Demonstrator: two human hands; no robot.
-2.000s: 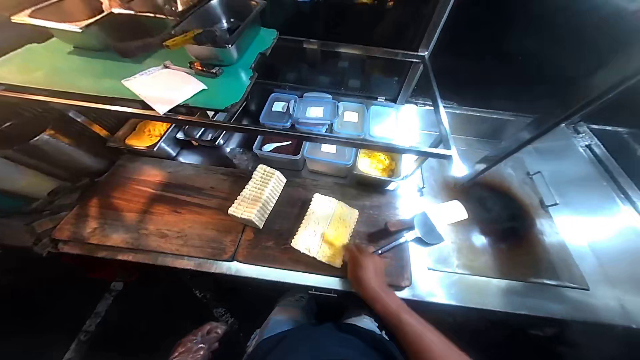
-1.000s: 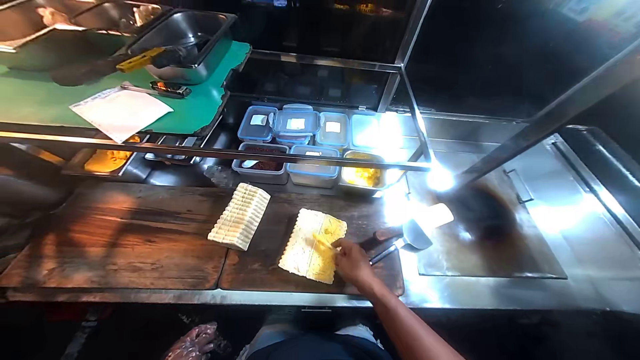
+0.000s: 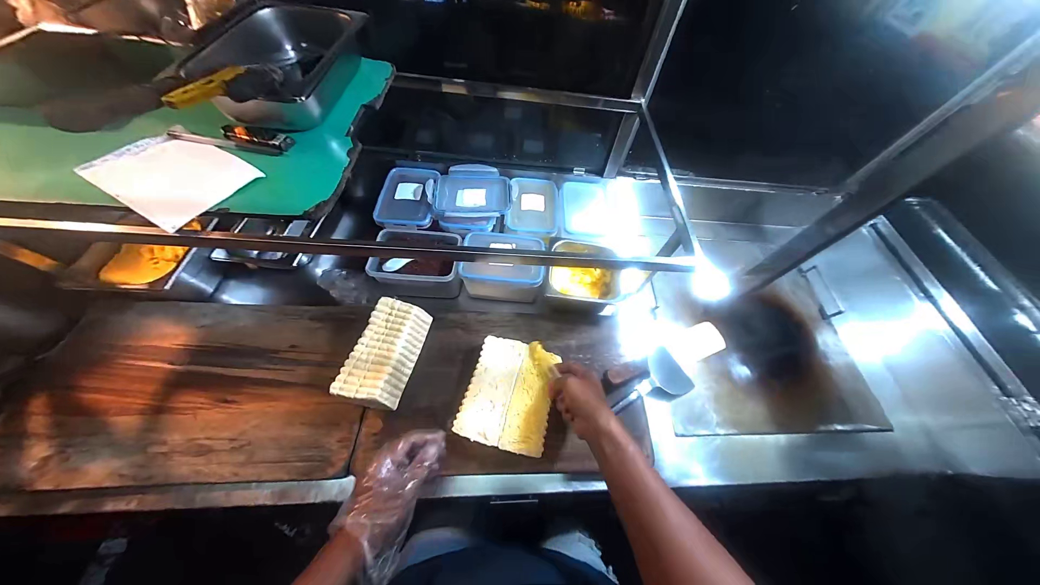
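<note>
Two slices of crinkle-edged bread (image 3: 504, 398) lie side by side on a dark wooden board, with a yellow spread over the right slice and a thicker dab at its top. My right hand (image 3: 581, 400) is at that slice's upper right edge, closed around a small spreading tool that is mostly hidden. My left hand (image 3: 398, 471), in a clear plastic glove, hovers at the board's front edge, left of the slices, its fingers loosely curled; nothing shows in it. A stack of sliced bread (image 3: 383, 353) stands up and left of the two slices.
Right of my right hand lies a metal scraper (image 3: 669, 372), beside a flat griddle (image 3: 780, 374) with a dark patch. Lidded plastic containers (image 3: 502, 268) and an open tub of yellow spread (image 3: 583, 280) stand behind the board. A metal shelf rail (image 3: 487, 253) crosses above them.
My gloved left hand has come up from the bottom edge toward the board. My right hand has moved to the upper part of the right slice, and the yellow now covers more of it.
</note>
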